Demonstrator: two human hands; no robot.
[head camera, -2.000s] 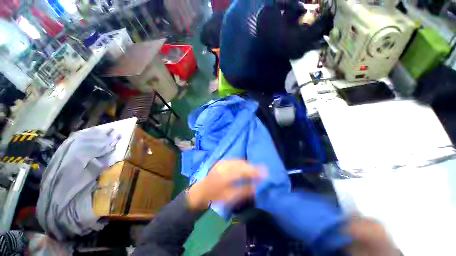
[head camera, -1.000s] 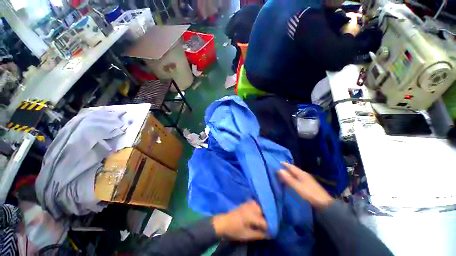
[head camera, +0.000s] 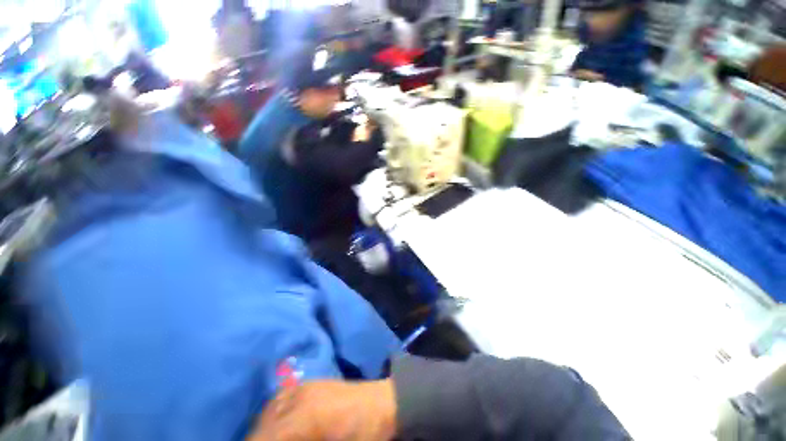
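Note:
The blue garment (head camera: 172, 293) is held up and spread out, blurred, across the left half of the view, close to the camera. My right hand (head camera: 323, 413) is at its lower edge, partly cut off by the bottom of the picture; it grips the cloth, though its fingertips are mostly hidden. A small red spot shows on the cloth above this hand. A blurred skin-toned shape at the garment's top left may be my left hand (head camera: 125, 116); its fingers cannot be made out.
A white table (head camera: 586, 284) lies at the right, with a dark flat item (head camera: 446, 200) at its far end. Another person (head camera: 315, 164) sits at a sewing machine (head camera: 427, 142) beside a green bin (head camera: 489, 129). More blue cloth (head camera: 689, 194) lies beyond the table. Another person is at the back.
The garment has risen from low in front of me to close before the camera, at the left. The view has turned right, showing more table and the blue cloth beyond it.

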